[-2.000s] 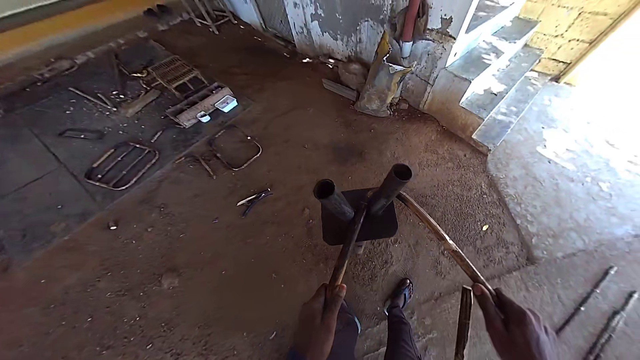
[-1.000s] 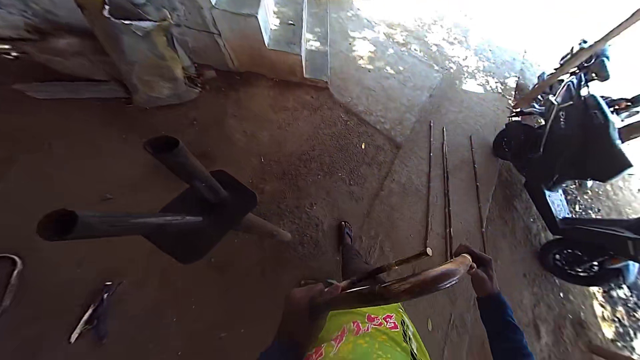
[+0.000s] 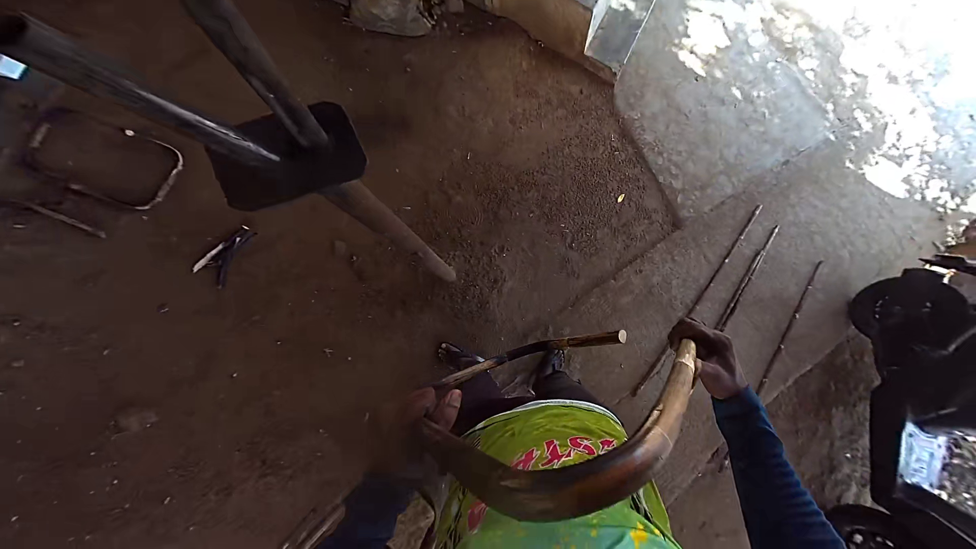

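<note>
A thick brown cane, curved like a U, (image 3: 579, 484) spans the front of my body. My right hand (image 3: 711, 357) grips its right end from behind. The cane's left part meets my left hand (image 3: 427, 415), which is blurred; its fingers are around the cane. From the left hand, the thinner other end of a bent cane (image 3: 526, 351) runs up and right to a pale cut tip; whether it is the same piece I cannot tell. Up and left of my hands stands a post with a dark metal plate (image 3: 335, 152) and two open pipes (image 3: 145, 95), apart from both hands.
Several thin sticks (image 3: 751, 267) lie on the ground at the right, near a parked motorcycle (image 3: 907, 328). Dark offcuts (image 3: 223, 255) and a bent cane frame (image 3: 179, 171) lie at the left. The corner of a step (image 3: 598, 46) juts in at the top.
The view has swung a lot. The cane, whose two arms pointed up to the pipes two seconds ago, is now away from them and close to my body.
</note>
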